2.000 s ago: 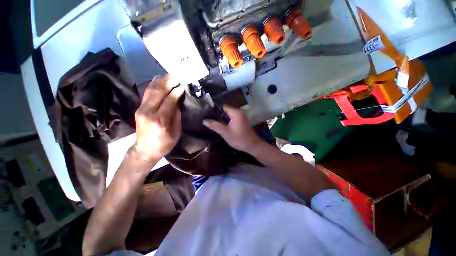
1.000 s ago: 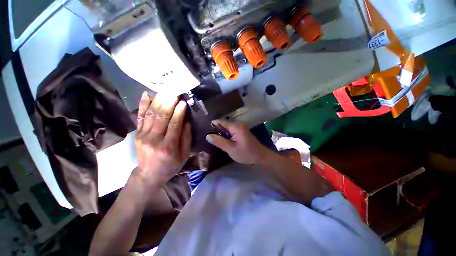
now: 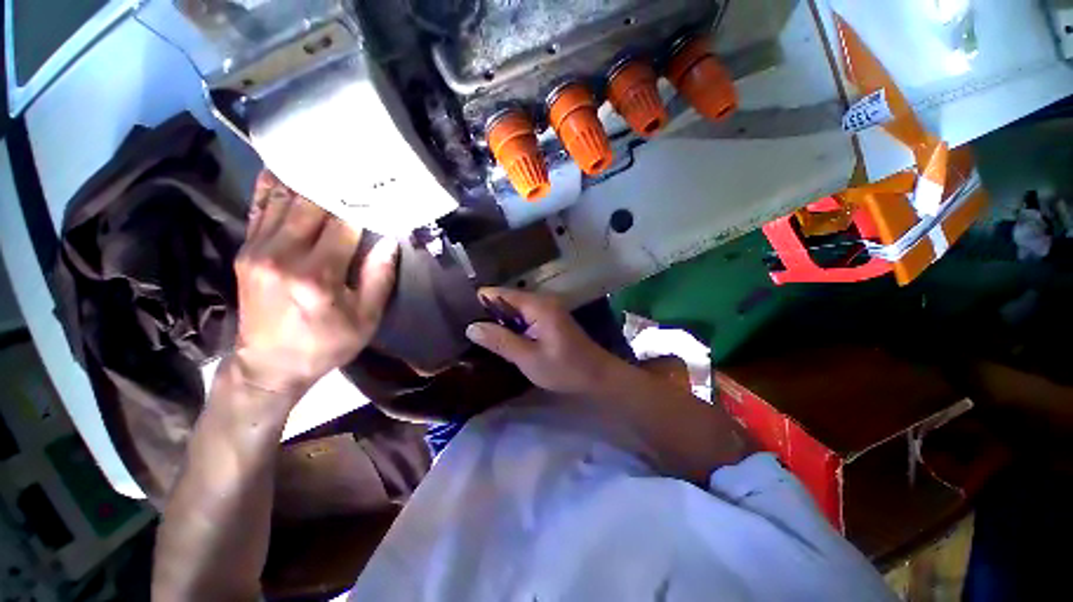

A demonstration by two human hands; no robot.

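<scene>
Dark brown cloth (image 3: 430,300) lies at the front of the overlock machine (image 3: 353,129), beside the presser foot (image 3: 433,241). More of it is bunched at the left and hangs toward the lap. My left hand (image 3: 300,282) lies on the cloth left of the presser foot, palm down, thumb apart from the fingers; some fingertips are hidden by the machine's white cover. My right hand (image 3: 535,335) is at the cloth's right edge, closed on a small dark item (image 3: 504,312), mostly hidden by the fingers, possibly thread snips.
Four orange tension knobs (image 3: 518,155) stand on the machine. The white table (image 3: 730,176) runs right, with an orange strapped holder (image 3: 924,218) and a red plastic thing (image 3: 830,253) beyond its edge. An open red-and-brown box (image 3: 782,447) is below right.
My left hand has moved left, away from the presser foot, and its thumb has spread from the fingers. My right hand keeps the small dark item. The view has shifted slightly.
</scene>
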